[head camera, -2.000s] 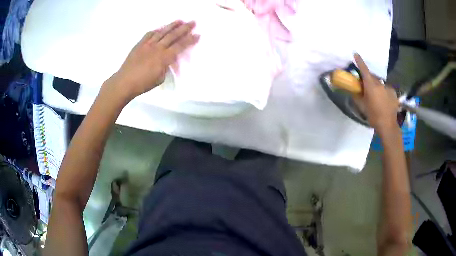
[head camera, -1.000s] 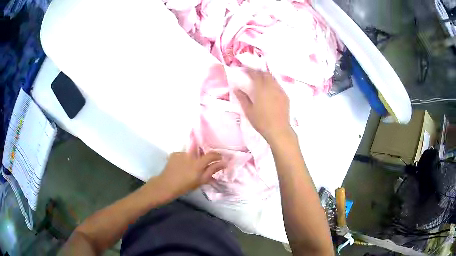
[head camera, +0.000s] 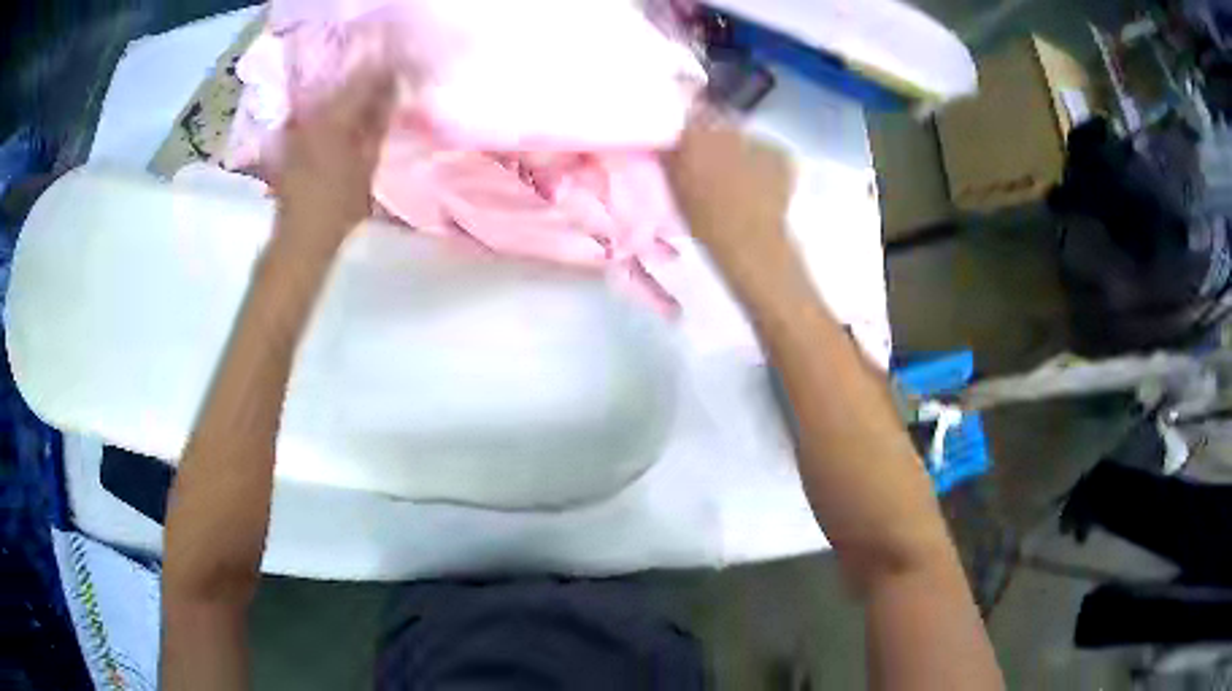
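The pink garment (head camera: 541, 81) is spread between my hands beyond the pressing board, its upper part washed out white by the light. My left hand (head camera: 338, 142) grips its left side and is blurred. My right hand (head camera: 730, 169) grips its right edge. More crumpled pink cloth (head camera: 473, 203) lies below, touching the far edge of the board. The white padded pressing board (head camera: 459, 378) lies bare in front of me, its rounded end to the right. A dark shape beside my right forearm is mostly hidden; I cannot tell if it is the iron.
A blue plastic rest (head camera: 959, 452) sits at the table's right edge with a pale hose (head camera: 1081, 378) running right. A second board (head camera: 892, 47) is at the far right, near a cardboard box (head camera: 1000, 128). A black rectangular object (head camera: 135, 482) lies at the left.
Both hands have moved to the far side of the board, carrying the pink garment away from me. The cloth is now spread between them. The view has shifted, showing the whole board.
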